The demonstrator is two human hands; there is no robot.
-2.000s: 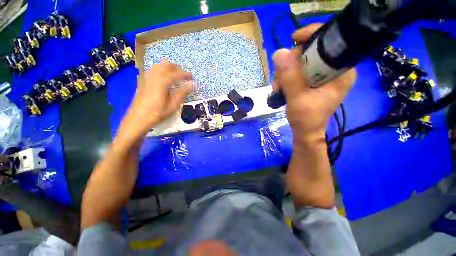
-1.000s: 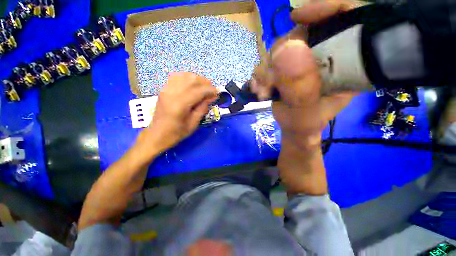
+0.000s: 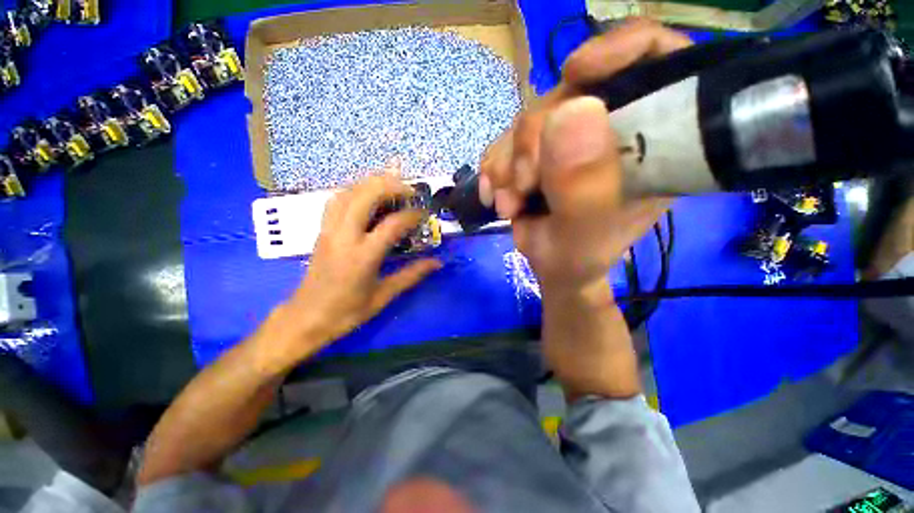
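Note:
My right hand grips the electric screwdriver, which lies nearly level with its narrow dark nose pointing left. My left hand is at a small black-and-yellow assembly on the white holding strip; its fingers are around the assembly's left side and partly hide it. The screwdriver's tip is close to the assembly's right side; whether they touch is unclear. The screw box full of tiny screws stands just behind the strip.
Rows of assemblies lie at the left on blue sheets, and a heap of them at the right. A black cord runs right from loops beside my right wrist. A person's sleeve shows at the right edge.
The screwdriver has swung from a slant to nearly level, and its nose has moved left to the assembly. My left hand has moved from over the screws down to the assembly.

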